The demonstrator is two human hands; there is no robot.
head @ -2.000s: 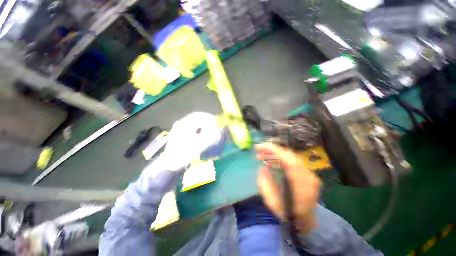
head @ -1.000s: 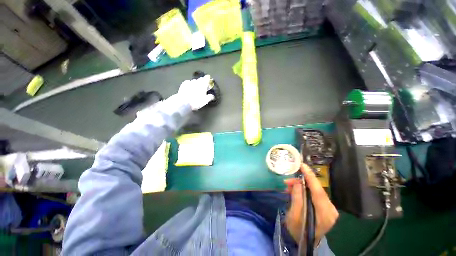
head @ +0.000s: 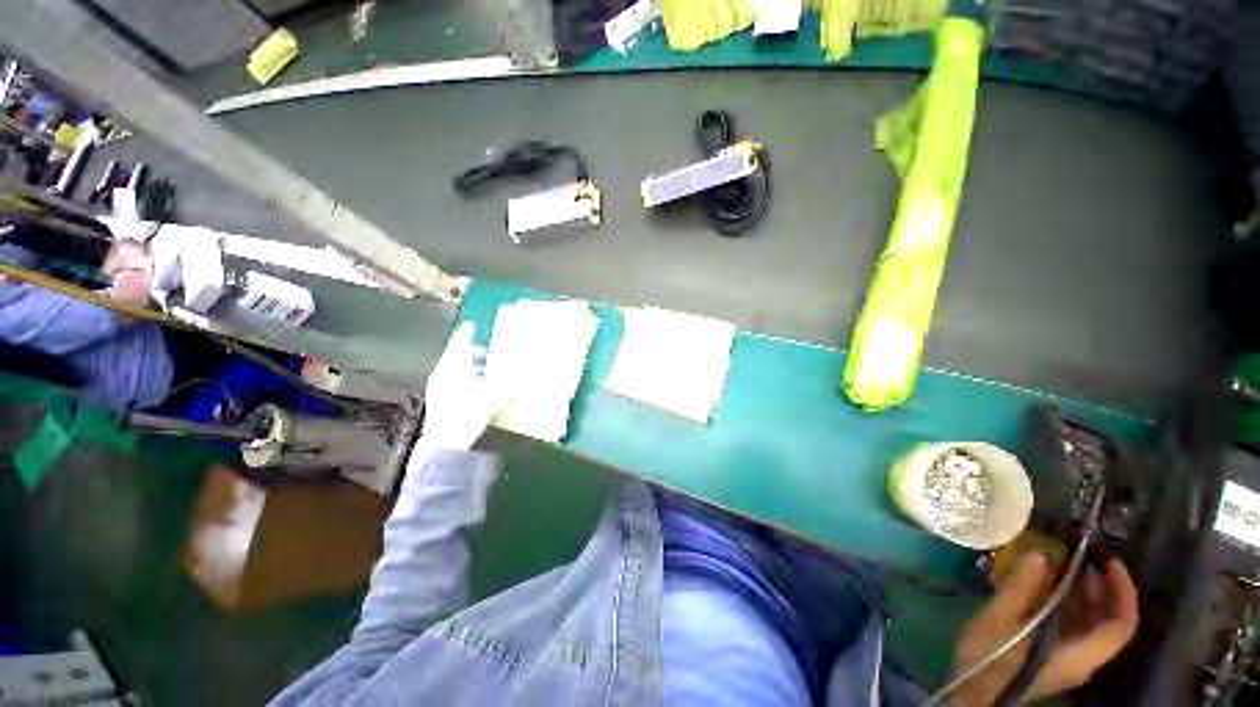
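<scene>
My left hand (head: 453,394), in a white glove, is at the left end of the green mat, against the left edge of a stack of white sheets (head: 542,366). Whether it grips them is unclear. A second stack of white sheets (head: 672,362) lies just right of it. My bare right hand (head: 1050,628) is at the lower right by the dark iron stand (head: 1085,463), its fingers around the dark soldering iron, mostly hidden. A cable runs over this hand. Two power supply units, one left (head: 553,210) and one right (head: 702,177), lie on the belt with black cords.
A pale waste cup (head: 1016,495) with silvery bits stands left of the iron stand. A long yellow-green bundle (head: 919,235) lies across the belt (head: 788,269). A slanting metal bar (head: 297,187) crosses the left. Another person's hand (head: 131,269) is at far left. The station (head: 1223,580) is at right.
My left hand has moved from the cord on the belt back to the sheets. My right hand has moved from beside the cup to the iron stand. The view has turned left.
</scene>
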